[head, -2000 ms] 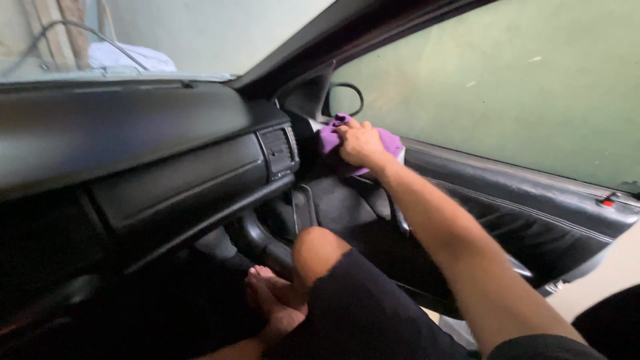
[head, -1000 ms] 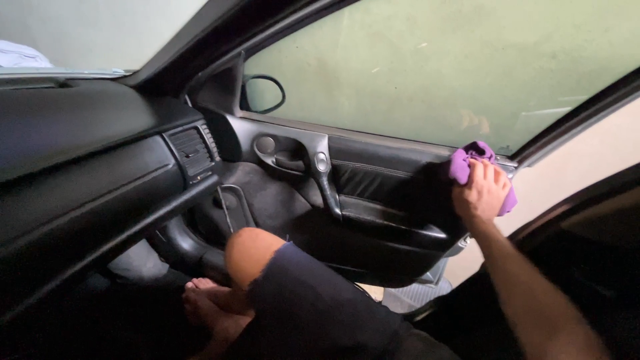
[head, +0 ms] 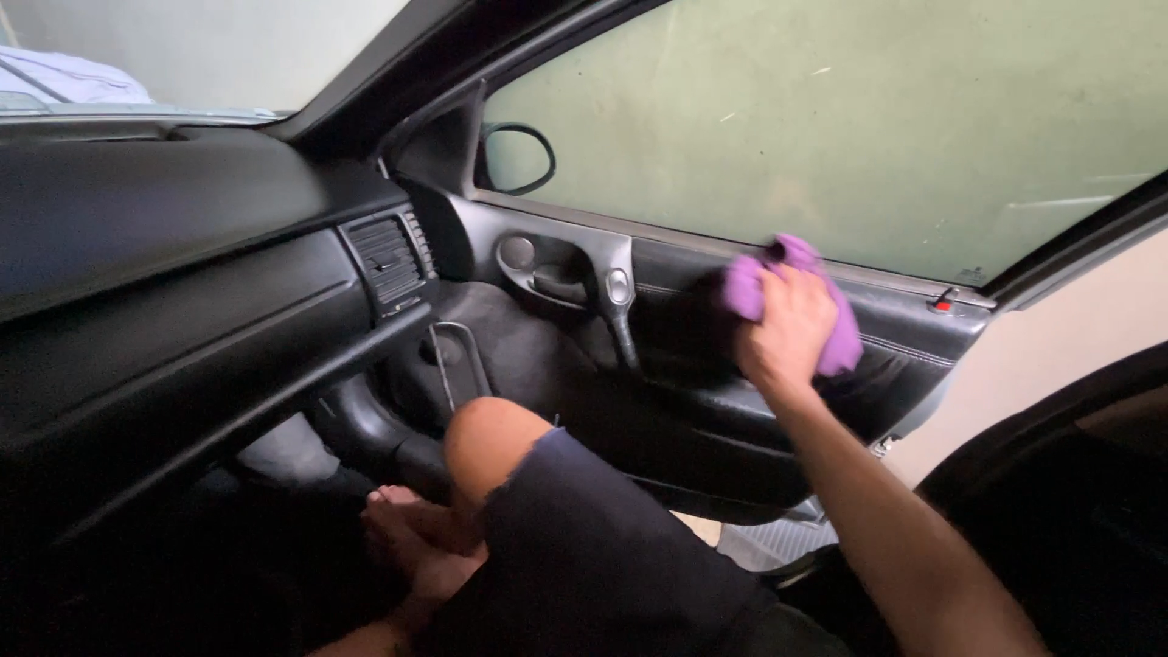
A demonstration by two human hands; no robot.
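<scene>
My right hand (head: 792, 319) holds a bunched purple cloth (head: 841, 342) against the upper part of the open car door's black panel (head: 899, 319), just below the window sill. The cloth and fingers are slightly blurred. Left of the hand, the panel has a silver-grey trim with an inner door handle (head: 558, 285) and a pull grip (head: 622, 319). A lock pin with a red mark (head: 943, 303) stands at the sill's rear end, to the right of the cloth. My left hand does not show.
The dashboard (head: 164, 274) with an air vent (head: 388, 260) fills the left side. The side mirror (head: 518, 160) is beyond the window glass (head: 821, 119). My bent knee (head: 497, 447) and bare feet (head: 401, 520) are below, near the footwell. A dark door frame edge (head: 1040, 429) lies at right.
My right hand moved with the purple cloth from the door's front corner by the mirror to its rear end, then partway back forward along the sill. The view has turned right since the first frame.
</scene>
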